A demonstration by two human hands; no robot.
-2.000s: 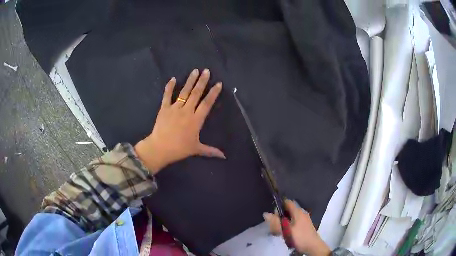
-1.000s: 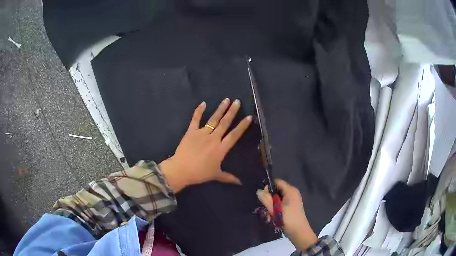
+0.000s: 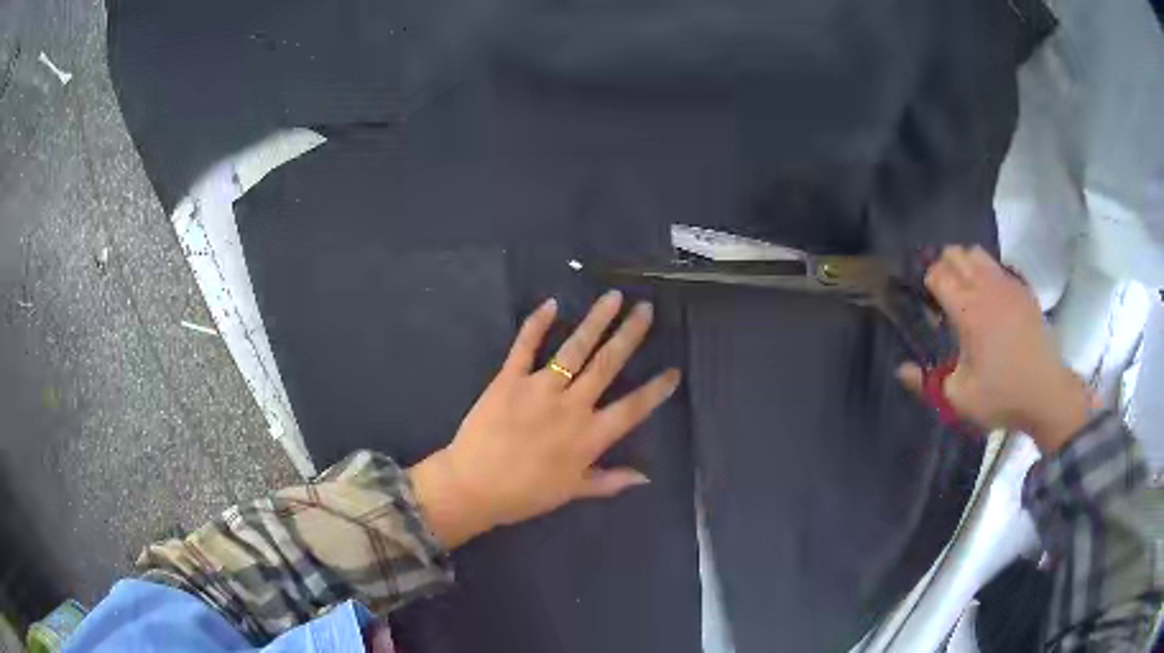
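A large dark cloth lies spread in front of me. My left hand lies flat on it with fingers spread, a ring on one finger. My right hand holds the tailor's shears by the red-and-black handles at the right. The blades point left, slightly apart, ending just above my left fingertips. White shows through a narrow gap above the blades and through a vertical slit below them, right of my left hand. Part of the lower blade may be under the cloth; I cannot tell.
White paper with markings shows beyond the cloth's left edge. Grey speckled floor with white scraps lies at the far left. White paper sheets and rolls lie at the right. A dark piece is at the lower right, partly hidden by my sleeve.
The shears have turned from pointing away from me to pointing left, and my right hand has moved up and right. A slit and a gap now show in the cloth. My left hand stays flat.
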